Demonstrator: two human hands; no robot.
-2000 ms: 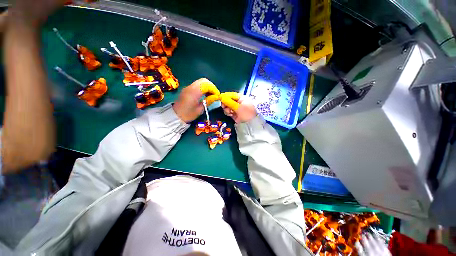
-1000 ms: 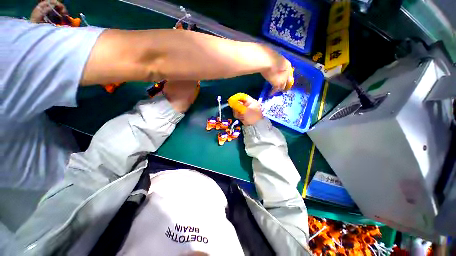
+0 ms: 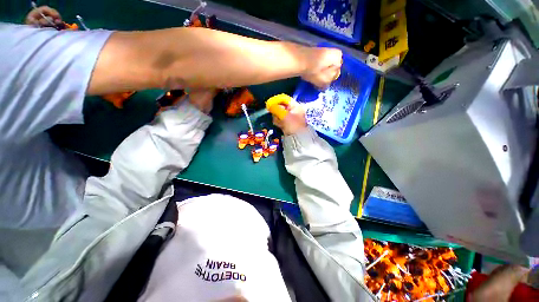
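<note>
My right hand (image 3: 288, 114) is over the green belt, beside the near blue tray (image 3: 371, 88), with yellow finger cots curled together; whether it pinches a tiny part cannot be told. My left hand (image 3: 201, 98) is mostly hidden under another person's forearm. An orange unit (image 3: 239, 101) shows just right of it; whether my fingers touch it is unclear. Two orange-and-black units (image 3: 258, 143) with pale tails lie together on the belt in front of me. The near tray holds many tiny grey parts.
Another person's arm (image 3: 224, 59) crosses from the left, its fist over the near tray. Behind are a far blue tray (image 3: 331, 16) and a yellow holder (image 3: 392, 34). A grey machine (image 3: 449, 141) stands right. A crate of orange units (image 3: 408, 271) and another hand (image 3: 499, 288) are low right.
The other person's arm has come in from the left across the belt. My hands have parted, my left moving left under that arm. An orange unit now shows beside my left hand.
</note>
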